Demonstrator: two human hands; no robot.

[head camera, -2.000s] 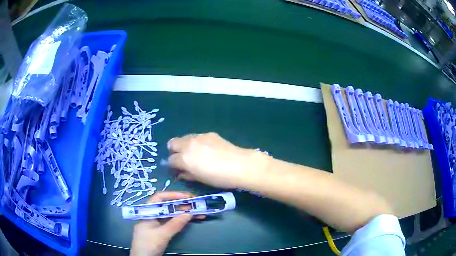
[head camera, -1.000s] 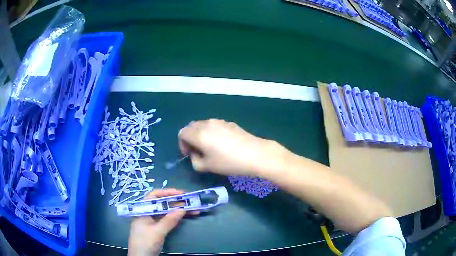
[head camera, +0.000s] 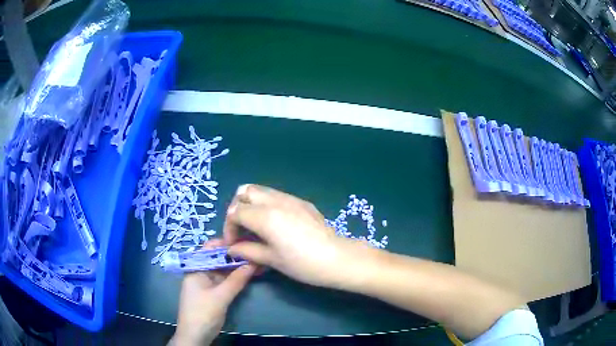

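My left hand (head camera: 209, 297) is shut on a lavender handle housing (head camera: 202, 259) near the bench's front edge, its slotted side facing up. My right hand (head camera: 280, 233) is over the housing's right part, with its bent fingertips at it. Whether the right fingers hold a link rod is hidden. A loose heap of pale link rods (head camera: 179, 189) lies just beyond my left hand. A small pile of tiny buttons (head camera: 358, 219) lies beyond my right wrist, which partly hides it.
A blue left bin (head camera: 125, 203) holds loose housings, with a clear plastic bag (head camera: 71, 67) on top. At right a cardboard sheet (head camera: 517, 246) bears a row of housings (head camera: 517, 165). A blue right bin (head camera: 601, 203) stands beyond it. A white stripe (head camera: 304, 110) crosses the green surface.
My right hand has come down and left onto the housing. The rod seen below its fingers one second ago no longer shows. The view has shifted slightly.
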